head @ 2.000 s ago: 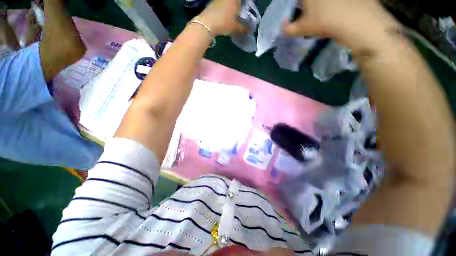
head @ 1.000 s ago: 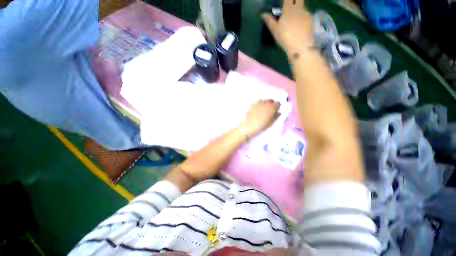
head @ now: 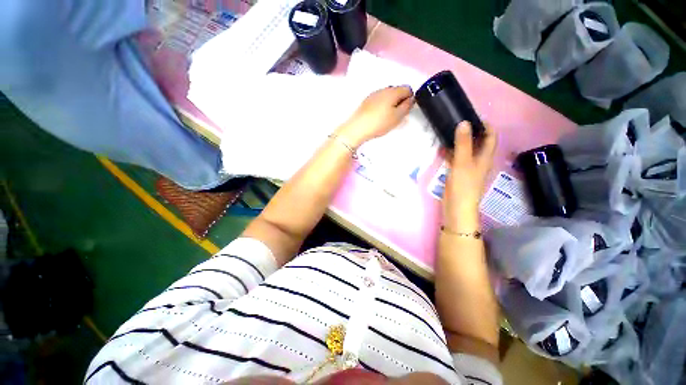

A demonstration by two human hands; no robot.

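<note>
My right hand [head: 470,154] holds a glossy black bottle [head: 445,105] by its lower end, tilted above the pink table. My left hand [head: 383,113] lies on the stack of white bags [head: 316,124], its fingertips pinched at the stack's right edge beside the bottle; whether they grip a bag edge is hard to tell. Another unbagged black bottle [head: 547,180] is at the right, against the bagged bottles [head: 535,252]. Two black bottles [head: 313,41] with white labels on their ends stand at the table's far edge.
Many bagged bottles crowd the right side. More bagged bottles [head: 623,64] are on the dark green surface at the far right. A co-worker in light blue [head: 143,98] stands at the left. Printed pieces [head: 505,199] lie on the pink table [head: 406,252]. A brown woven seat-like item [head: 197,207] is below the table.
My right hand has come back from the far green surface and now holds a black bottle over the table. My left hand stays at the bag stack. The view has shifted.
</note>
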